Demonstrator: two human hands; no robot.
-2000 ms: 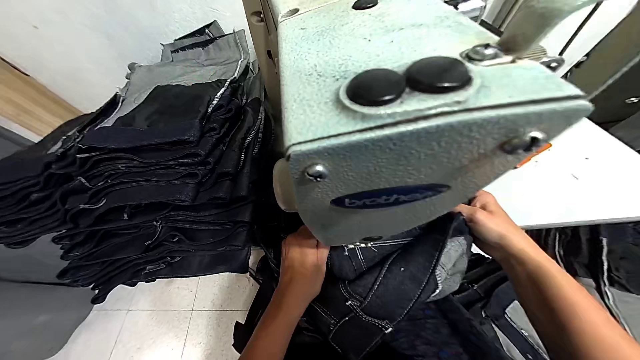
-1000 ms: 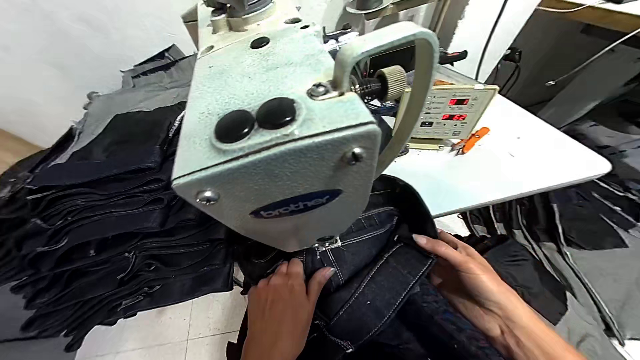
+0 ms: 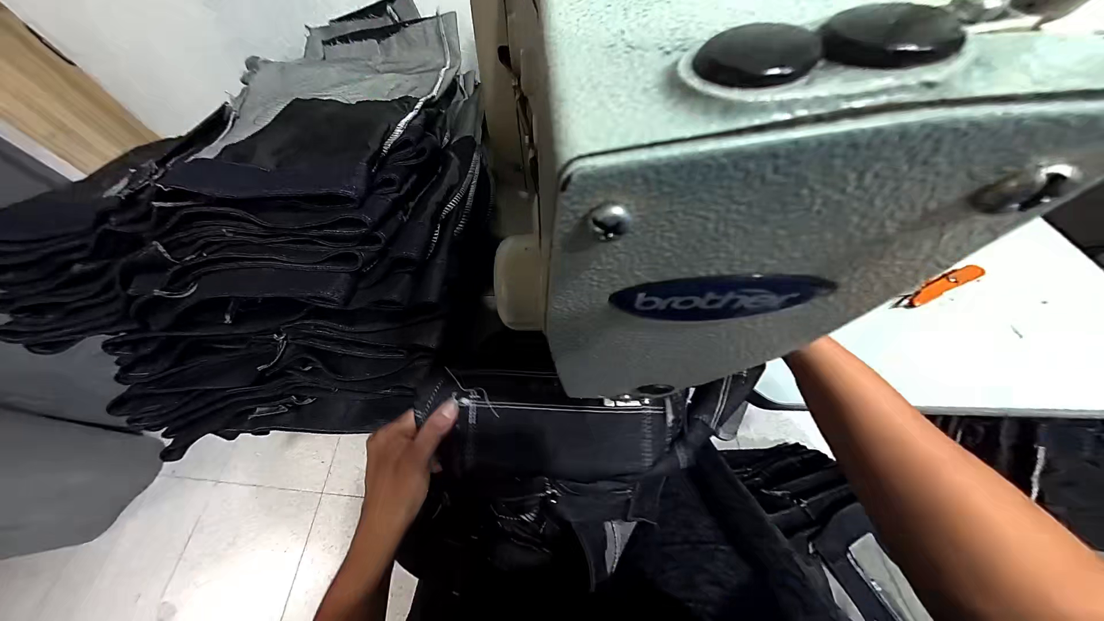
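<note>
A dark denim garment (image 3: pixel 561 440) with light stitching along its waistband lies under the head of a Brother sewing machine (image 3: pixel 776 233). My left hand (image 3: pixel 405 466) grips the band's left end, thumb on top, near loose thread ends. The right forearm reaches behind the machine head at the right; only a bit of my right hand (image 3: pixel 806 354) shows at the wrist, and its fingers are hidden. The needle area is largely covered by the machine head.
A tall stack of folded dark denim pieces (image 3: pixel 259 285) stands left of the machine. Orange-handled thread snips (image 3: pixel 947 285) lie on the white table (image 3: pixel 1018 345) at the right. More denim pieces (image 3: pixel 793 483) hang or lie below the table, above a tiled floor (image 3: pixel 250 517).
My left hand has moved left along the garment and holds the waistband's end. My right hand, seen on the fabric a second ago, has gone behind the machine head. The view has shifted closer.
</note>
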